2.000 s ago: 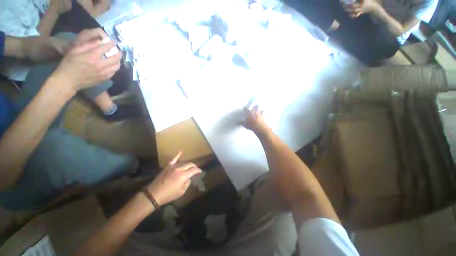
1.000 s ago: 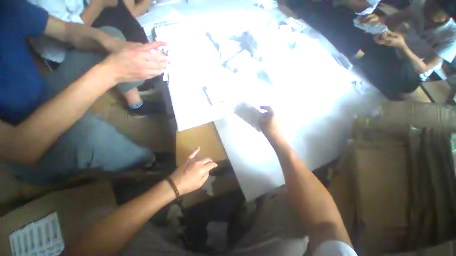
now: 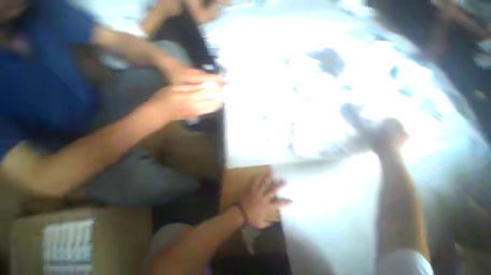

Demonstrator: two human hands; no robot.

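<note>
My left hand (image 3: 264, 201), with a dark bracelet at the wrist, is over the tan box at the table corner (image 3: 242, 180). Its fingers are apart and it holds nothing that I can see. My right hand (image 3: 392, 134) is stretched over the white-topped table (image 3: 334, 198), blurred and washed out by glare. Whether it holds anything cannot be told. White cartons (image 3: 301, 129) lie on the table, their edges mostly lost in the glare.
A person in a blue top (image 3: 54, 70) sits at the left, both hands (image 3: 188, 99) together at the table edge. A large brown box (image 3: 124, 236) with white cartons (image 3: 69, 247) stands at the lower left. Other people are partly visible at the top left and top right.
The view has turned, so the scene shifts right and blurs. My right hand has reached further right over the table. My left hand's fingers are more spread over the tan box.
</note>
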